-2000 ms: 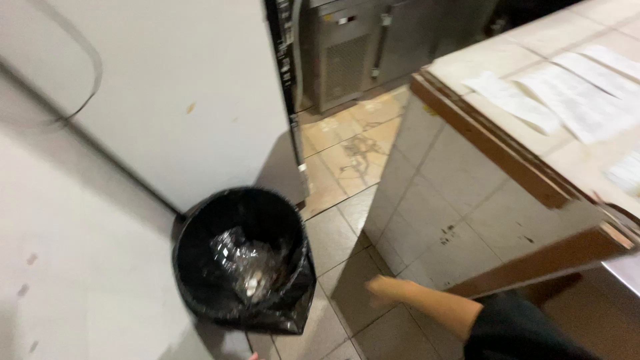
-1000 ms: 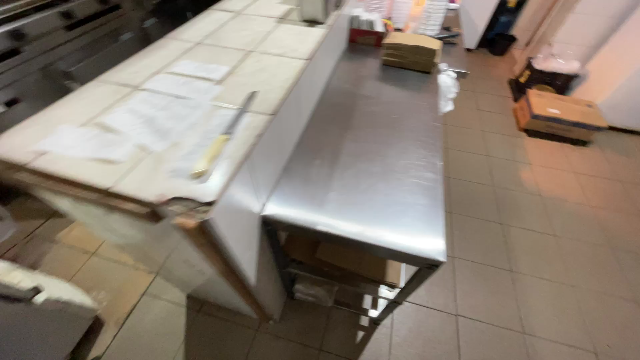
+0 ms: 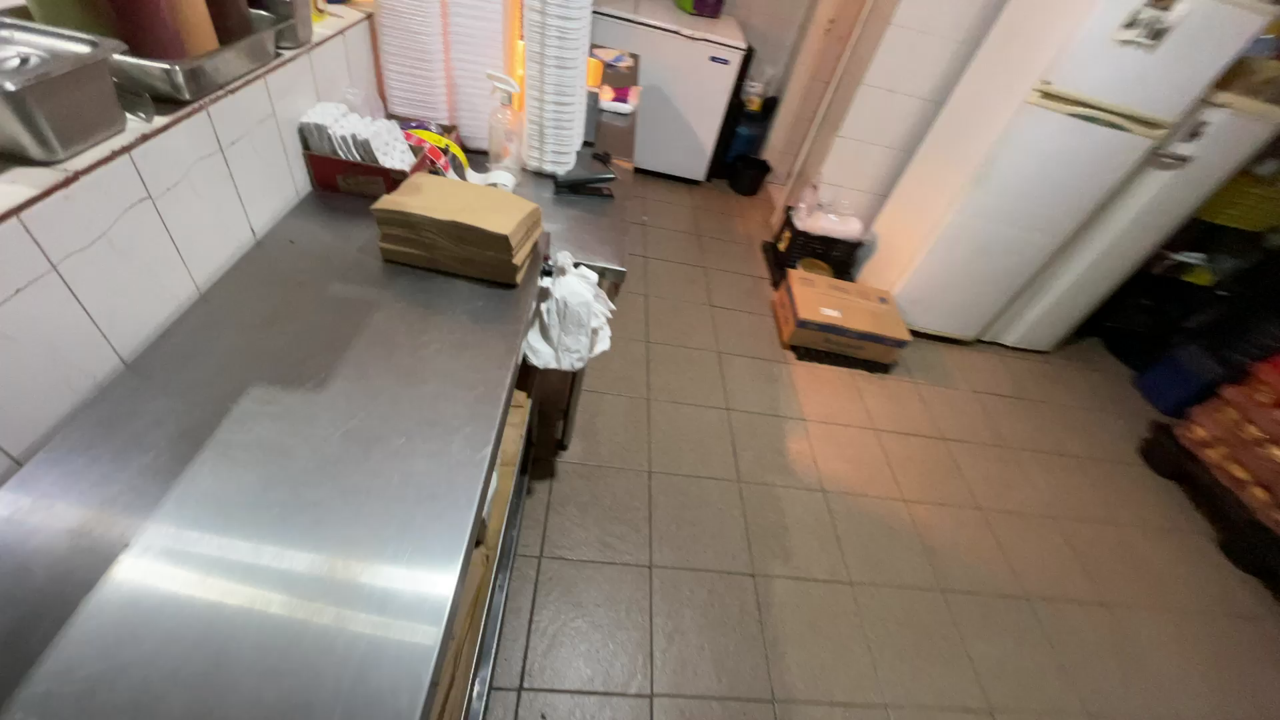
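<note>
Neither my left hand nor my right hand shows in the head view. A stainless steel table (image 3: 330,440) runs along the left side. On it lies a stack of brown paper bags (image 3: 458,228). Behind the stack are a red box of white packets (image 3: 358,150), a clear spray bottle (image 3: 503,125), a tall stack of white foam containers (image 3: 556,85) and a black stapler (image 3: 585,184). White plastic bags (image 3: 570,315) hang at the table's right edge.
A tiled ledge (image 3: 150,150) with steel food pans (image 3: 60,95) borders the table's left. Across the tiled floor (image 3: 740,500) stand a cardboard box (image 3: 843,315), a black crate (image 3: 815,245), a white refrigerator (image 3: 1010,200) and a white chest freezer (image 3: 685,100). Red mesh sacks (image 3: 1240,440) lie at right.
The view has swung from a black waste bin, past a tiled counter with papers and a knife, to the steel table. A hand seen at first has left the view.
</note>
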